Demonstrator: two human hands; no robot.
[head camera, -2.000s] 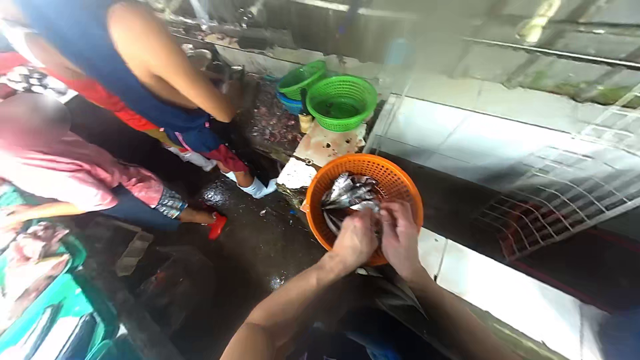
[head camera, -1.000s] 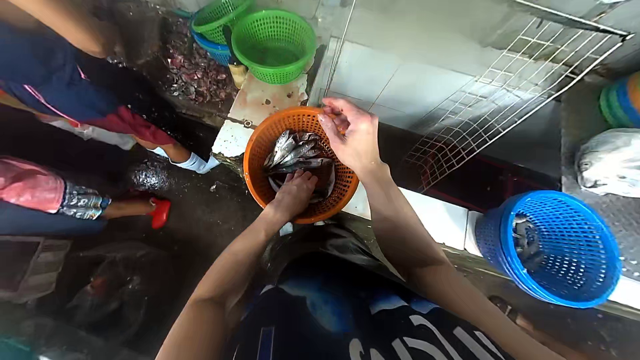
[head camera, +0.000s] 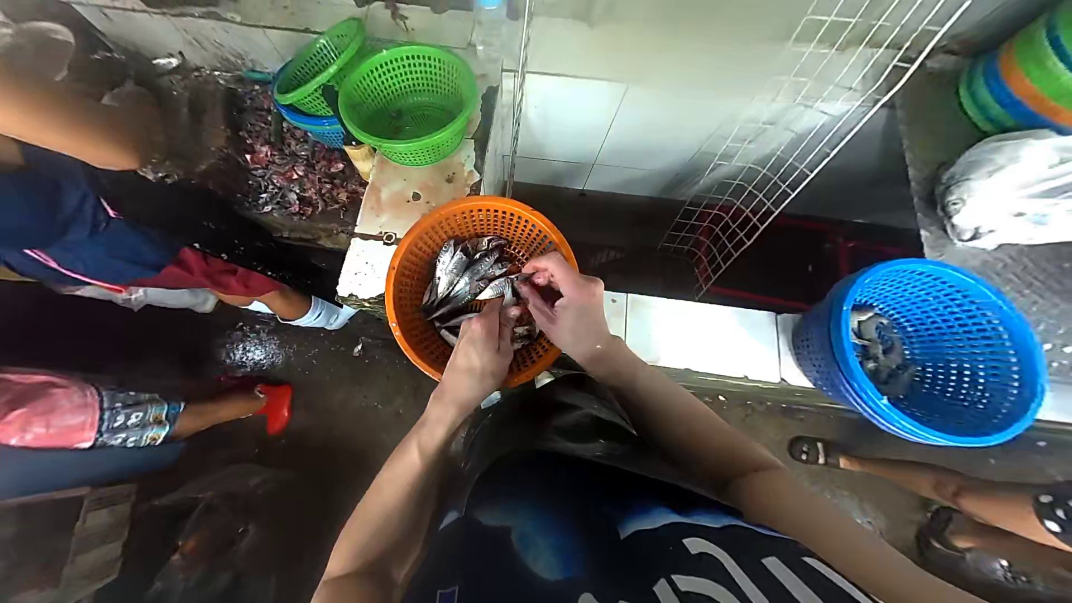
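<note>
An orange plastic basket (head camera: 400, 285) stands on the tiled ledge, with several small silvery fish (head camera: 459, 275) lying inside. Over its right half, my left hand (head camera: 481, 339) and my right hand (head camera: 569, 301) are close together, both gripping one small fish (head camera: 502, 289). My left hand holds it from the near side. The fingertips of my right hand pinch its dark end at the right. Part of that fish is hidden by my fingers.
Green baskets (head camera: 409, 100) stand beyond the orange one, beside a heap of fish scraps (head camera: 293, 167). Blue baskets (head camera: 930, 352) sit on the ledge at right, below a wire rack (head camera: 754, 167). People stand at left (head camera: 84, 226), and another person's feet (head camera: 816, 452) show at lower right.
My right hand has come down from the basket's far rim to meet my left hand over the fish. A fish is now held between both hands. The view has shifted since the earliest frame.
</note>
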